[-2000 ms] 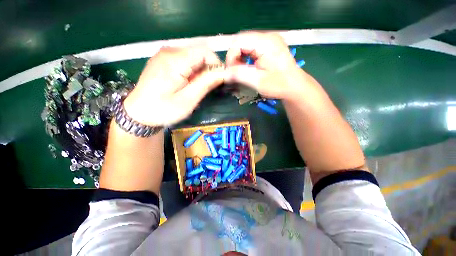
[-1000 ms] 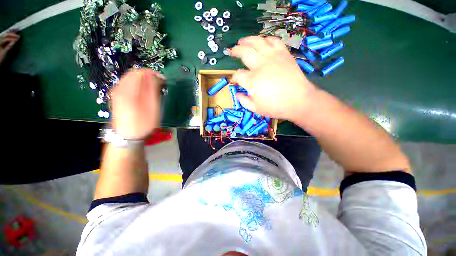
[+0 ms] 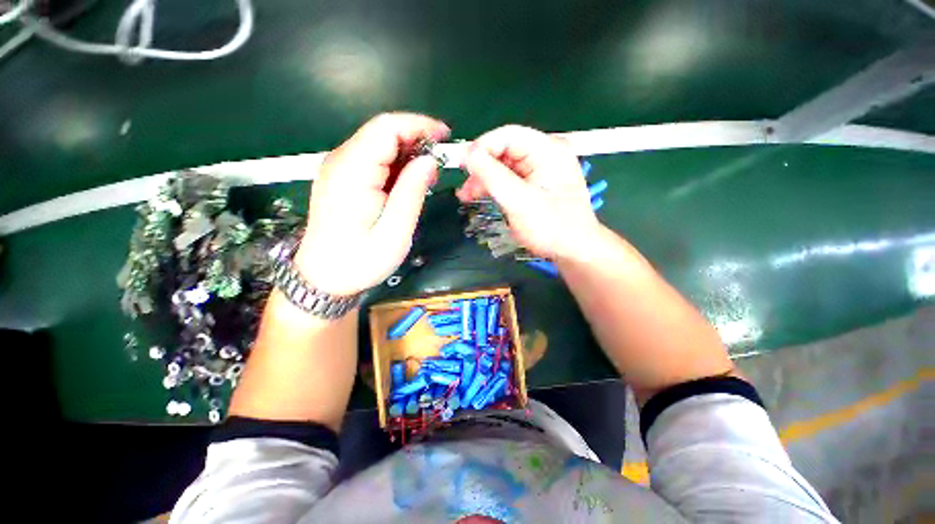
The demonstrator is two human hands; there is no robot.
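Note:
My left hand (image 3: 361, 210) is raised above the bench and pinches a small circuit board (image 3: 433, 151) between thumb and fingers. My right hand (image 3: 528, 189) is just right of it, with thumb and forefinger closed together near the board. Whether they grip a tiny part cannot be told. A shallow tan box (image 3: 377, 358) at the bench edge holds many blue batteries (image 3: 446, 370) with red leads along its near side. A heap of circuit boards with dark wires (image 3: 200, 246) lies at the left. Grey plates (image 3: 495, 233) lie partly hidden below my right hand.
White ring pieces (image 3: 176, 407) are scattered at the heap's near edge. More blue batteries (image 3: 596, 187) show behind my right hand. A white strip (image 3: 656, 138) crosses the green bench (image 3: 820, 215). A white cable (image 3: 185, 51) hangs at the top left.
Since one second ago, my left hand has moved from the heap's near side and my right hand from over the box; both now meet above the bench. The view has tilted up.

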